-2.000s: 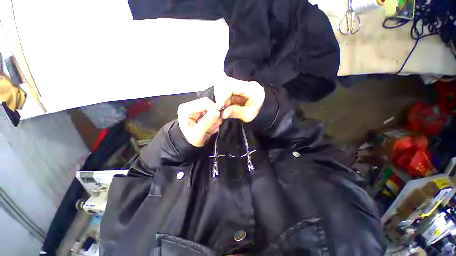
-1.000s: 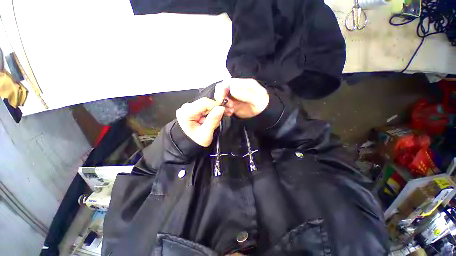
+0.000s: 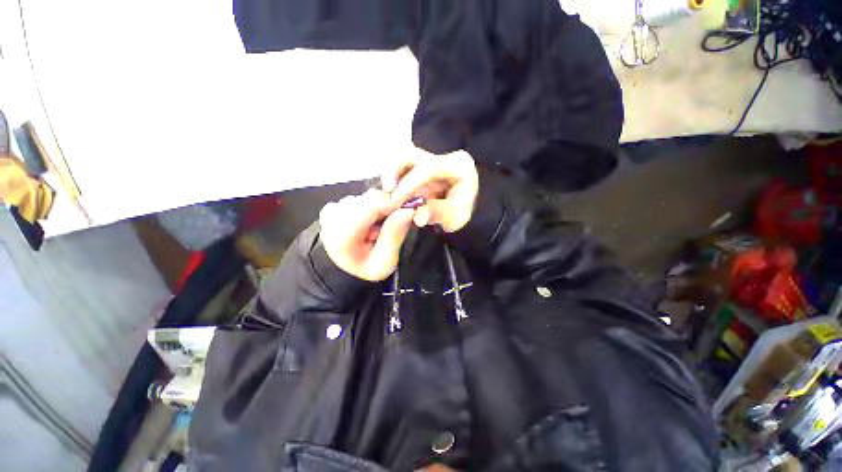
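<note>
My left hand (image 3: 363, 235) and my right hand (image 3: 438, 187) meet in front of my chest, just off the table's front edge. Their fingertips pinch a tiny dark item (image 3: 414, 203) with a small pale glint; it is too small to identify. The black garment (image 3: 517, 83) lies on the white table (image 3: 231, 120) and hangs over its front edge, just beyond my right hand. I cannot tell whether the tiny item is joined to the garment.
Small scissors (image 3: 639, 44) and a tangle of dark cord (image 3: 785, 37) lie on the table's right part. Mustard cloth (image 3: 26, 189) and a thin wooden strip (image 3: 66, 175) are at the far left. Red bags (image 3: 762, 277) and boxes stand at right, a white machine (image 3: 185, 355) at lower left.
The hands stay together at the chest, with the fingers slightly shifted and the tiny item now showing more between the fingertips. The whole view has shifted slightly. The garment keeps its place on the table.
</note>
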